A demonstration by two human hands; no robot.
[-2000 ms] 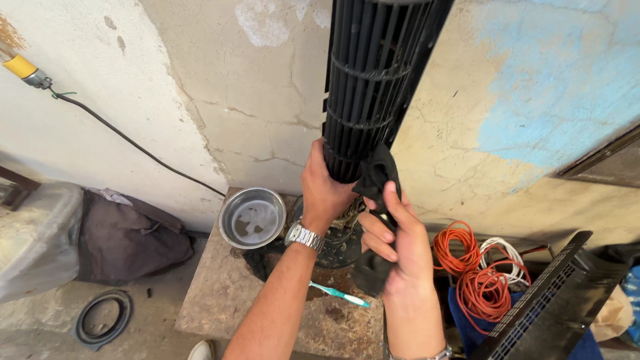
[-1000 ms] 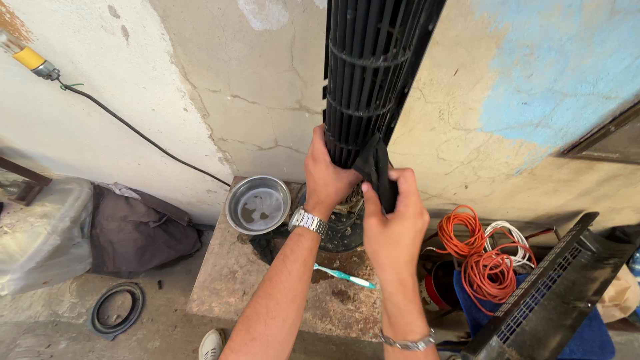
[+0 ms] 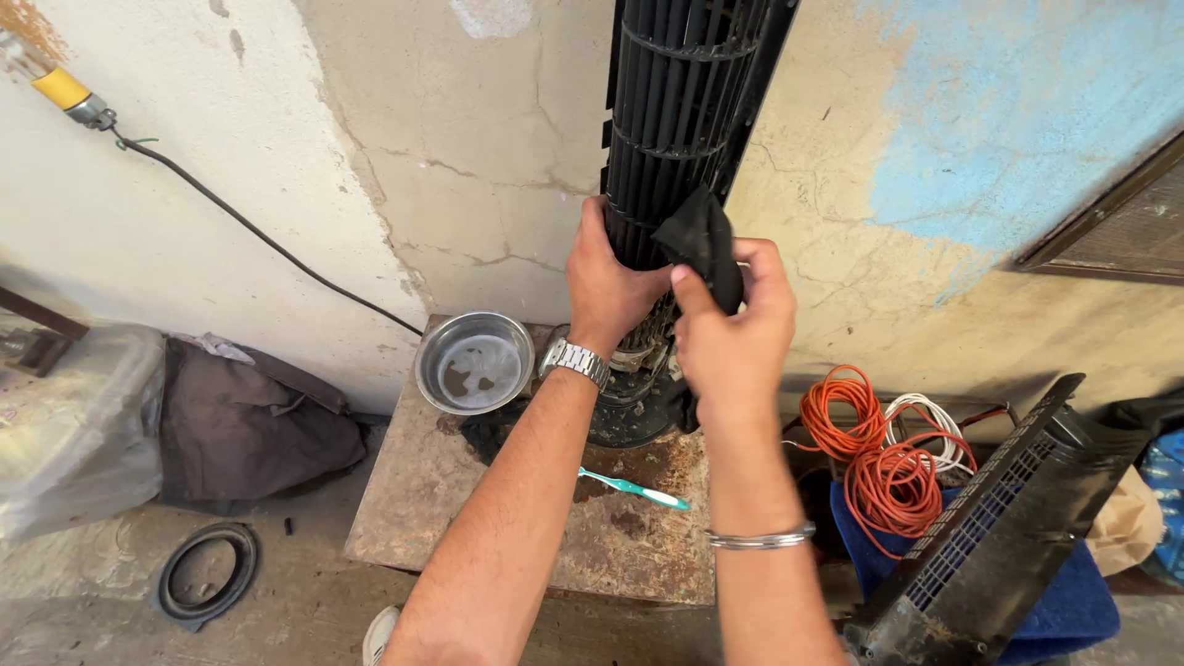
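A black cylindrical blower wheel of a tower fan (image 3: 680, 120) stands upright on a round black base (image 3: 629, 416). My left hand (image 3: 610, 282), with a metal watch at the wrist, is closed round the wheel's lower end. In my right hand (image 3: 740, 324) is a black cloth (image 3: 703, 240), pinched between thumb and fingers at the wheel's right side; part of it hangs below the hand. A teal and white toothbrush (image 3: 638, 488) lies in front of the base, its far end hidden by my left forearm. A metal bowl (image 3: 474, 363) with some liquid is left of the base.
The base stands on a worn low table (image 3: 416, 499) against a cracked wall. Coiled orange cords (image 3: 893, 481) and a black slatted fan housing (image 3: 980, 536) are at the right. A black ring-shaped part (image 3: 208, 573) lies on the floor at left, near a dark bag (image 3: 250, 425).
The black cloth has changed shape in my right hand, its folded top now standing up beside the wheel. My left hand keeps its hold at the wheel's lower end.
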